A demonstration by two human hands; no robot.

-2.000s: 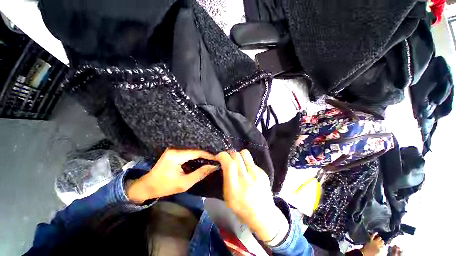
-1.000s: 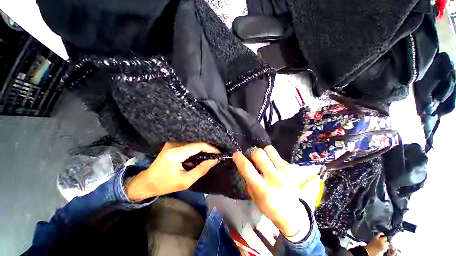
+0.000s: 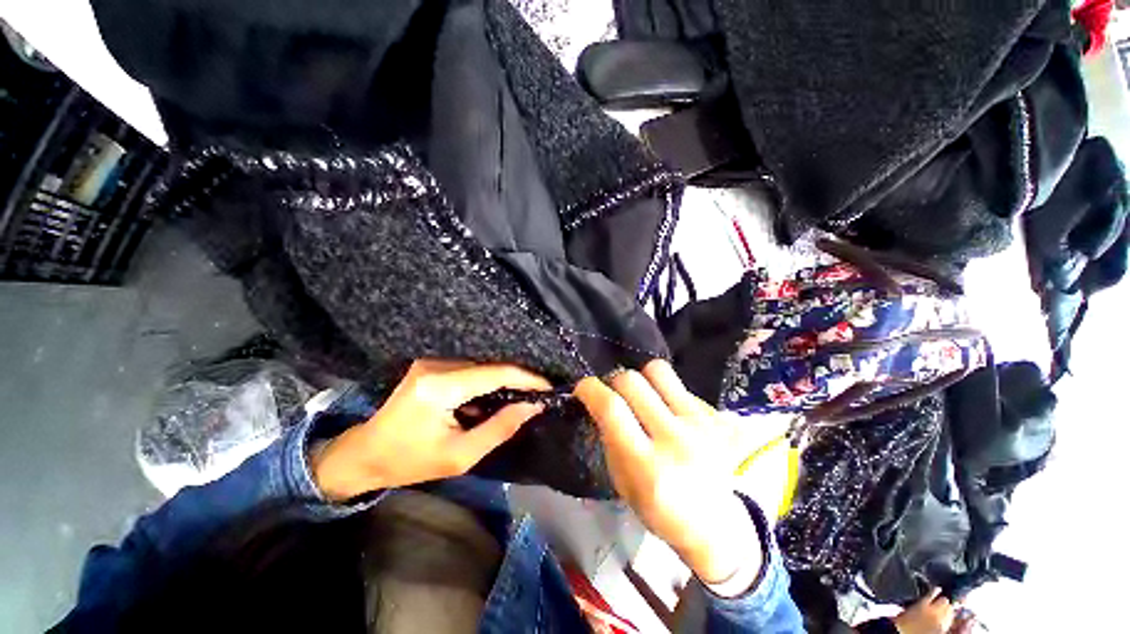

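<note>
A large black nubbly jacket lies over my lap and the table, with smooth black lining showing. A black braid trim flecked white runs along its edges. My left hand pinches the jacket's trimmed edge between thumb and fingers. My right hand is close beside it on the right, fingertips together at the same edge. A needle or thread at my right fingertips is too small to make out.
A floral bag stands on the white table at the right, near a yellow curved strip. Other black jackets lie beyond. A black crate and a clear plastic bag are at the left. Another person's hand shows bottom right.
My right hand has moved right from its position two seconds ago, then slightly back toward my left hand over the last second. My left hand keeps its pinch on the edge.
</note>
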